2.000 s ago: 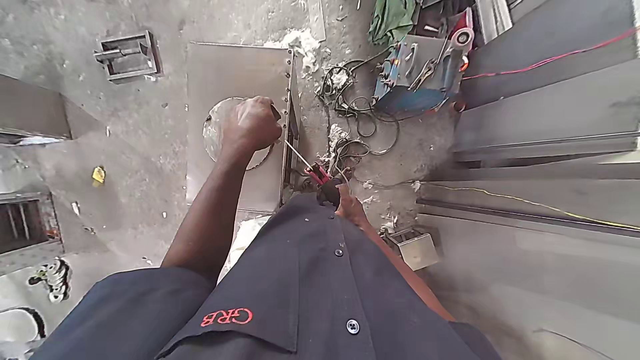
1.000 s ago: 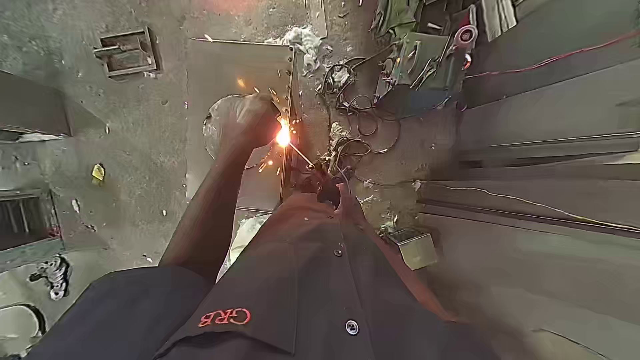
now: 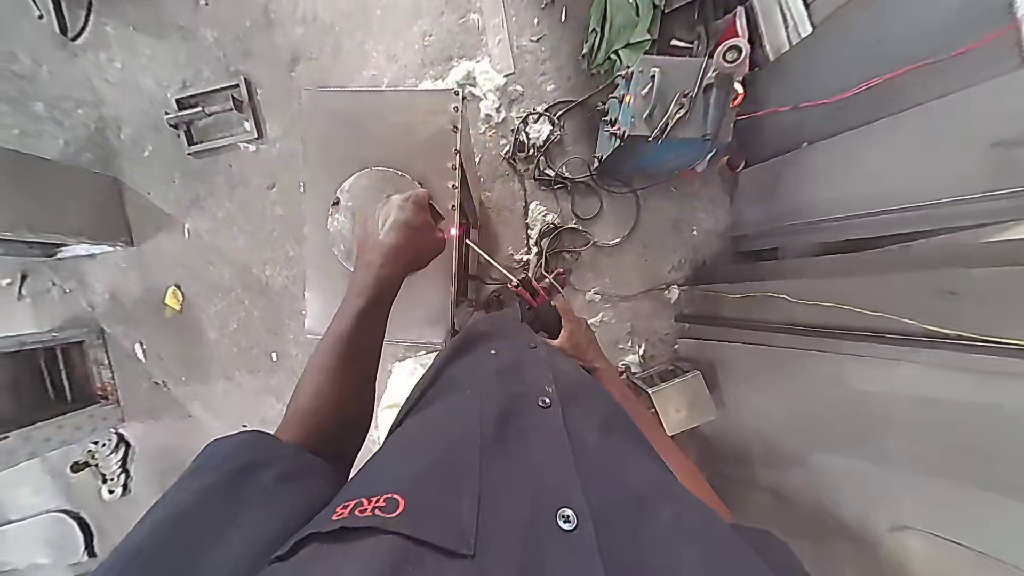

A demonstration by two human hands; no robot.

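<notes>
My right hand (image 3: 578, 336) is closed around a red and black electrode holder (image 3: 538, 302), from which a thin welding electrode (image 3: 492, 260) points up and left. Its tip is close to a small glowing spot (image 3: 454, 231) on the edge of a metal box (image 3: 384, 128) that has a row of marks along that edge. My left hand (image 3: 410, 230) is a fist over the round disc (image 3: 352, 192) on the box's top face. A dark piece (image 3: 436, 212) shows beside the fingers, and most of whatever they grip is hidden.
Tangled cables (image 3: 572, 180) lie right of the box. Beyond them stands a blue machine (image 3: 660, 120) with tools and an angle grinder (image 3: 732, 54) on top. Large metal sheets (image 3: 864, 384) fill the right side. A small metal frame (image 3: 214, 116) lies at the upper left.
A second ago a bright arc with sparks burned at the box's edge; now only a small glow shows there, and the electrode's tip stands slightly apart from it.
</notes>
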